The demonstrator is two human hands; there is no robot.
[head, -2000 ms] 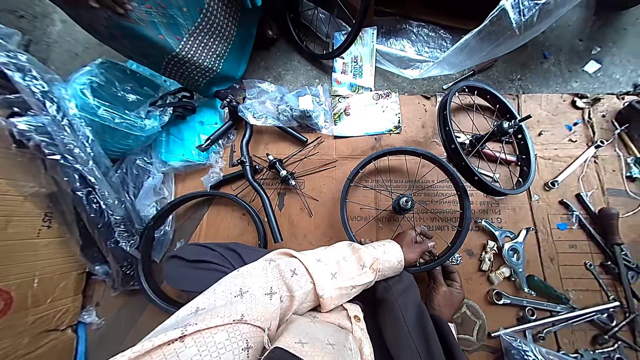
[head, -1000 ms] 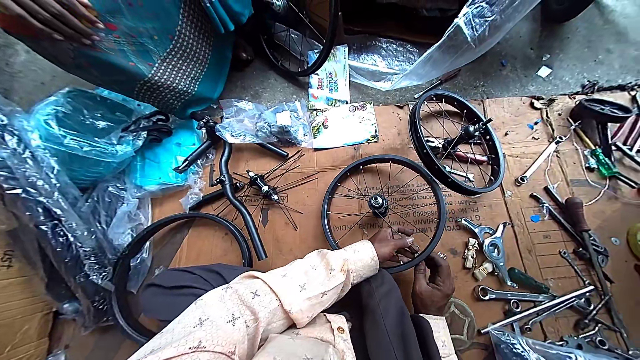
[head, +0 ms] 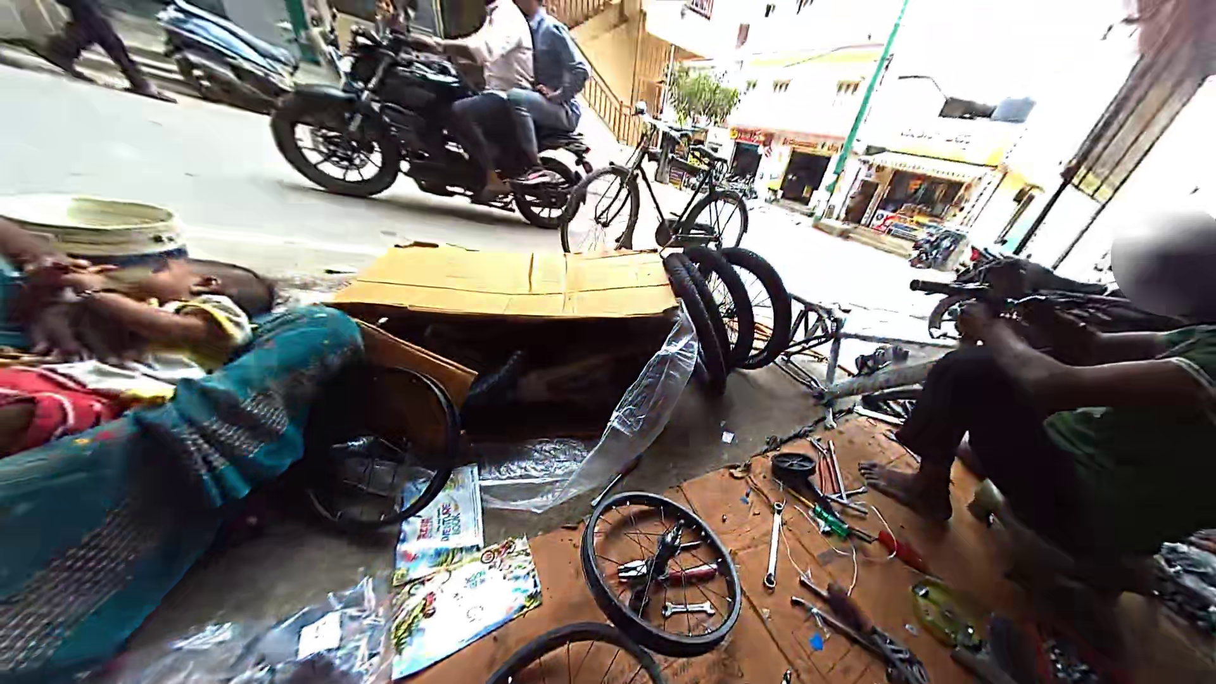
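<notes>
Neither my left hand nor my right hand shows in the head view now. At the bottom edge the upper part of a spoked bicycle wheel (head: 575, 635) is visible; whether a hand touches it is hidden. Just beyond it another small black wheel rim (head: 662, 641) with spokes lies on the cardboard sheet (head: 760, 608). A small spanner (head: 688, 608) and a red-handled tool (head: 689, 575) show through its spokes. To its right lies a long combination spanner (head: 774, 546), with a green-handled screwdriver (head: 829, 520) farther on.
A large cardboard box (head: 513, 282) stands ahead, with tyres (head: 736, 309) at its right end. Printed booklets (head: 465, 598) and plastic bags (head: 313, 632) lie at lower left. One person sits at right, others at left. A motorcycle (head: 437, 133) with riders is on the road.
The view has swung up toward the street, and both hands, seen at the wheel rim earlier, have left it. The handlebar and loose spoked hub are out of view too.
</notes>
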